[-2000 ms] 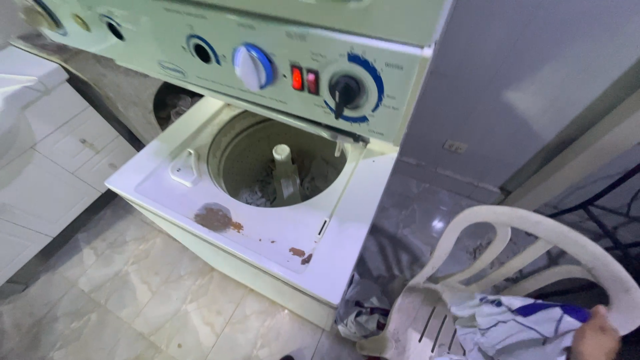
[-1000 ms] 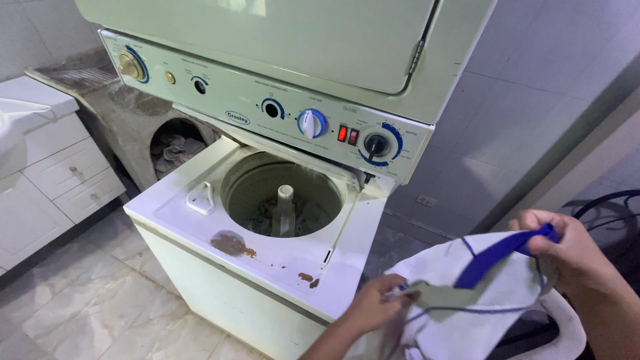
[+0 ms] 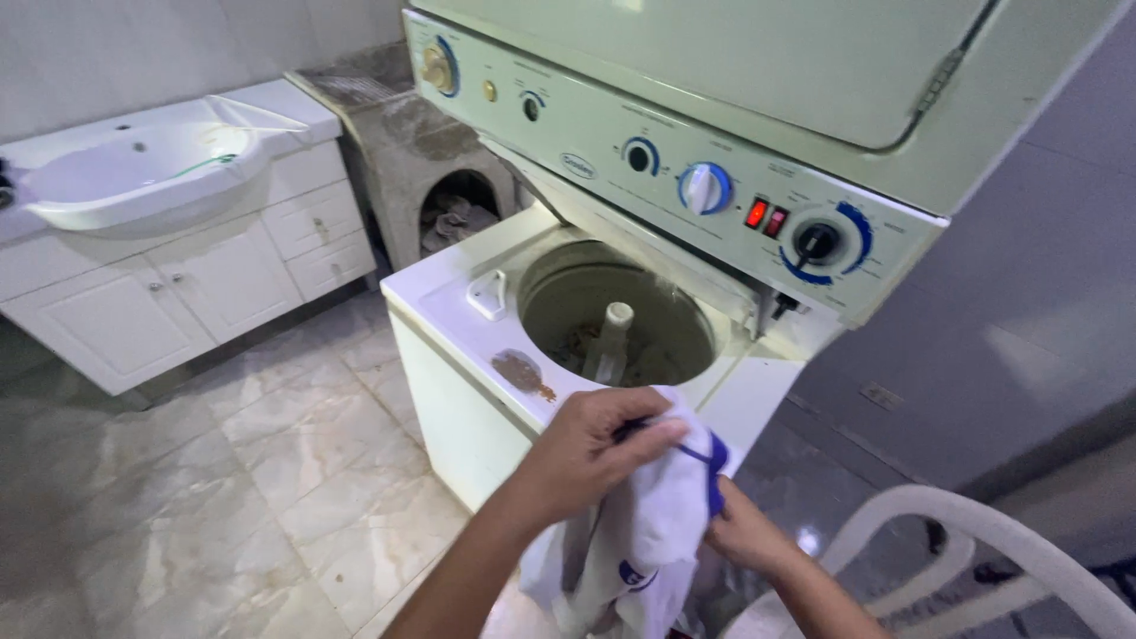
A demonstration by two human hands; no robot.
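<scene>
A white cloth garment with blue trim (image 3: pixel 661 515) hangs from both my hands at the front edge of the washing machine (image 3: pixel 444 355). My left hand (image 3: pixel 603 448) grips its upper part, just in front of the tub opening. Lower and to the right, my right hand (image 3: pixel 745 528) holds the blue-trimmed side, its fingertips partly hidden by the cloth. The machine's tub (image 3: pixel 568 293) is uncovered, with a pale agitator (image 3: pixel 612 342) upright inside and some material low around it that I cannot make out. Above the tub runs a control panel (image 3: pixel 577 166) with knobs and a lit red switch.
A white plastic chair (image 3: pixel 967 524) stands at the lower right. Back left are a white sink cabinet (image 3: pixel 115 302) and a stone-like laundry basin (image 3: pixel 399 151) with cloths (image 3: pixel 457 222) in its arched hollow. The dryer door (image 3: pixel 754 53) is closed above the panel. Marble-look tiles cover the floor.
One hand was at the garment on the chair first, then both hands held it spread over the chair. Now it hangs bunched at the washer's front edge. The view has swung, showing more of the sink.
</scene>
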